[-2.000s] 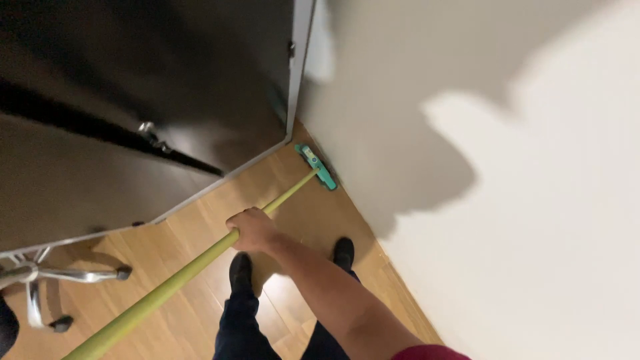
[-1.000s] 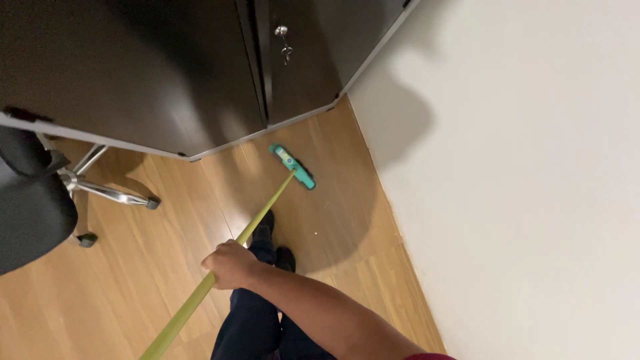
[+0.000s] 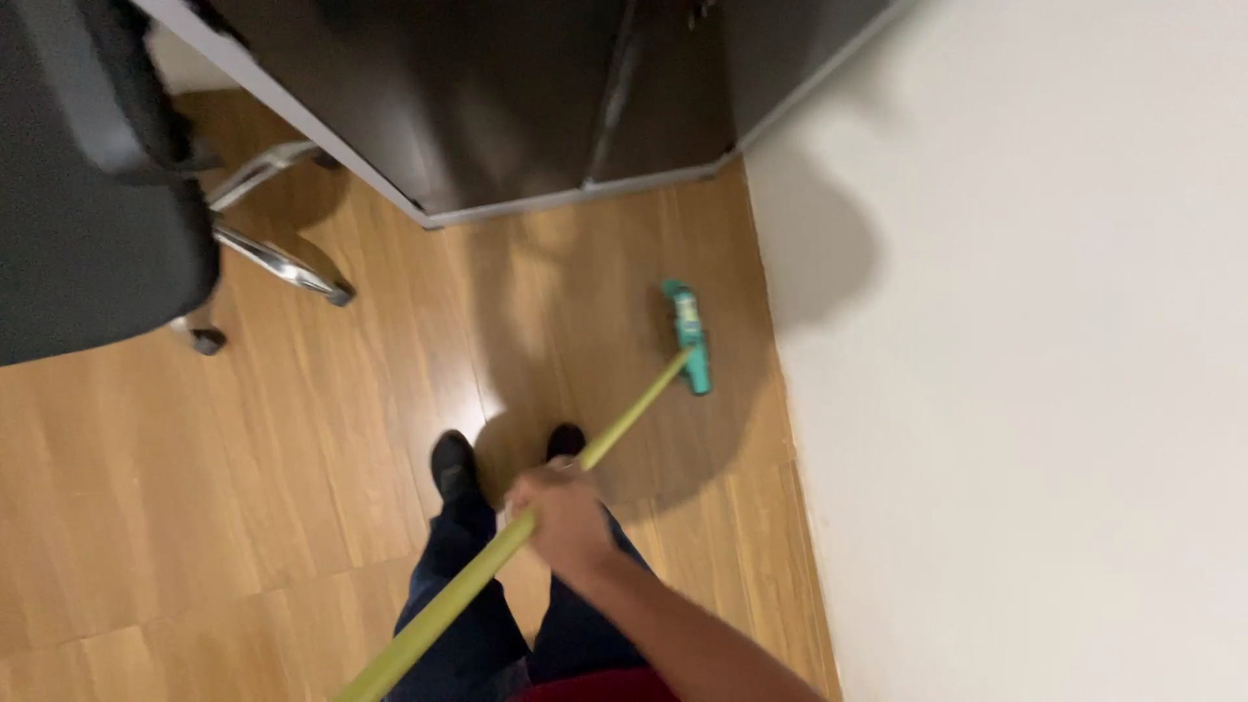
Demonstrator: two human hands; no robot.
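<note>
My right hand (image 3: pixel 564 515) is closed around the yellow handle (image 3: pixel 439 620) of a push broom, above my legs. From the lower left the handle runs up to the green broom head (image 3: pixel 691 336), which lies on the wood-look floor near the wall. A pale label is on top of the head; its bristles are hidden. My left hand is outside the view, and so is the near end of the handle.
Dark cabinet doors (image 3: pixel 507 97) with a grey bottom edge stand ahead, meeting the white wall (image 3: pixel 1024 370) on the right. A black office chair (image 3: pixel 88 214) with a chrome wheeled base (image 3: pixel 278 261) is at the left. My dark shoes (image 3: pixel 454 466) stand on the floor.
The broom head has moved back from the cabinet's base toward my feet, still near the wall. My right hand has kept its hold on the handle. The view has shifted.
</note>
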